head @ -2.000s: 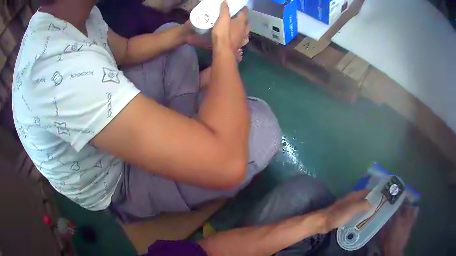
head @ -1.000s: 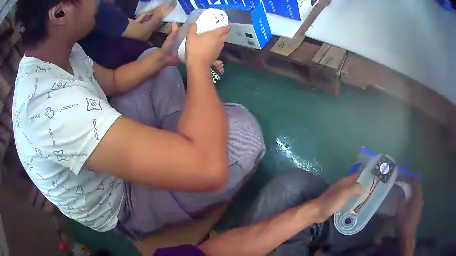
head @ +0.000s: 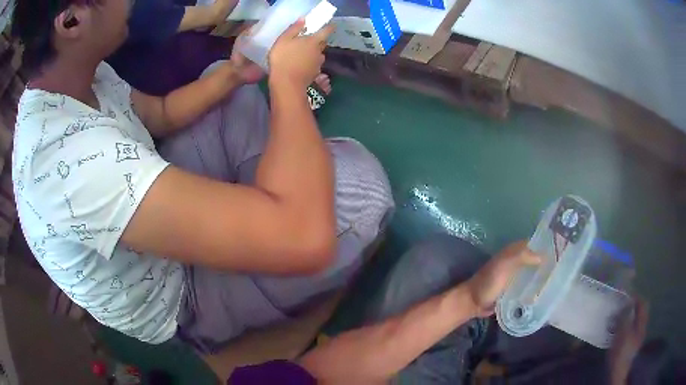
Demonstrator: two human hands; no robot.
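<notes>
My left hand [head: 502,277] holds the translucent housing [head: 538,289] by its left side, tilted with its open face towards me. A small black square fan [head: 572,219] with a blue-and-white hub sits at its upper end. Thin reddish wires run down inside from the fan. A dark ring [head: 518,311] shows at the lower end. Behind and right of the housing is a pale whitish-grey carton [head: 594,307] with a blue flap [head: 611,254]. My right hand [head: 630,338] is dim and blurred at the carton's right end and seems to grip it.
A person in a white patterned shirt [head: 83,203] sits close at left, hands on a translucent white part [head: 280,28]. Blue-and-white boxes [head: 383,26] stand on a white-topped pallet [head: 489,60] at the top. Another person's arm [head: 210,13] shows behind. The floor [head: 451,150] is shiny green.
The housing in my left hand has moved up and slightly left. More of the pale carton now shows behind it. The neighbour's white part has turned and moved up and left.
</notes>
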